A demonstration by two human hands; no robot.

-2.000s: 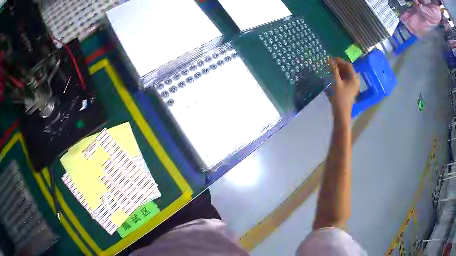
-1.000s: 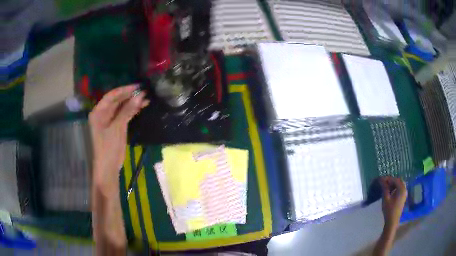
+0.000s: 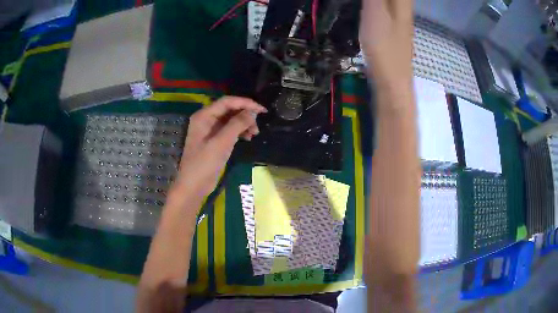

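My left hand (image 3: 213, 137) is at the left front side of the black test fixture (image 3: 300, 79), its fingers curled and fingertips close together. I cannot tell whether a small part is between them. The round silvery nest (image 3: 289, 104) sits low at the fixture's front, just right of my left fingertips. My right hand (image 3: 386, 24) is raised beside the fixture's upper right, cut off by the top edge; its fingers and anything in them are hidden. The red toggle handle does not show.
Yellow and printed label sheets (image 3: 300, 214) lie in front of the fixture. A dotted tray (image 3: 125, 174) and stacked trays (image 3: 107, 55) are at left. A white part tray (image 3: 437, 220), behind my right forearm, and a grid tray (image 3: 489, 208) are at right. A thin dark stick (image 3: 203, 214) lies near my left forearm.
The view has swung left. My right hand has moved from the right-hand grid tray up beside the fixture. My left hand has come in and stands close to the nest.
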